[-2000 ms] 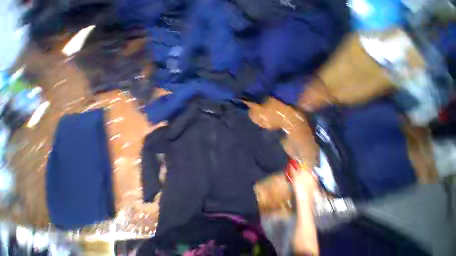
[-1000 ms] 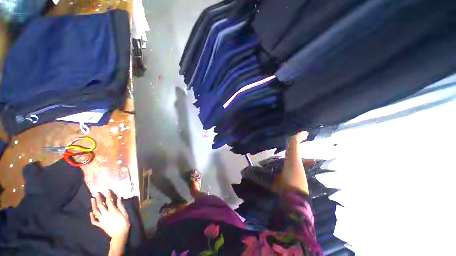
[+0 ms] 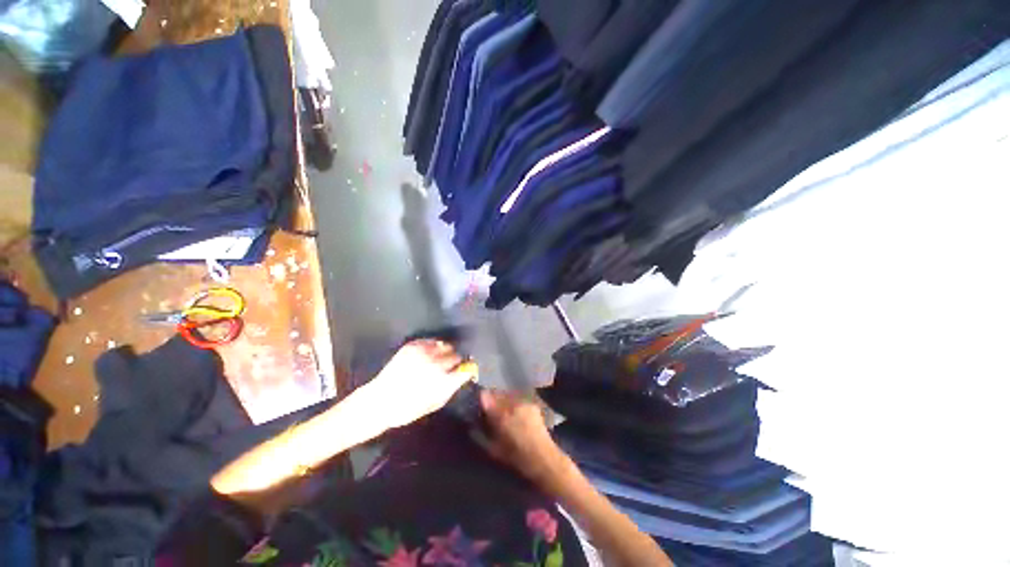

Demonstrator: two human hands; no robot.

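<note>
My left hand [image 3: 421, 377] and my right hand [image 3: 513, 426] are close together in front of my body, beyond the table edge. Both are closed on a small part of a dark cloth [image 3: 454, 336]; its shape and full extent are unclear against my dark clothing. A black garment [image 3: 144, 443] lies rumpled on the table at lower left, partly behind my left forearm. Scissors [image 3: 210, 317] with yellow and red handles lie above it, touching neither hand.
A folded navy stack [image 3: 161, 133] lies on the brown table [image 3: 294, 299] at upper left. Dark and navy garments [image 3: 554, 166] hang at upper right. A tall pile of folded dark garments [image 3: 665, 443], with clear plastic on top, stands below them. Grey floor [image 3: 377, 199] shows between.
My left hand has left the black garment on the table and moved right. My right hand has come down from the hanging garments. Both now meet on the dark cloth.
</note>
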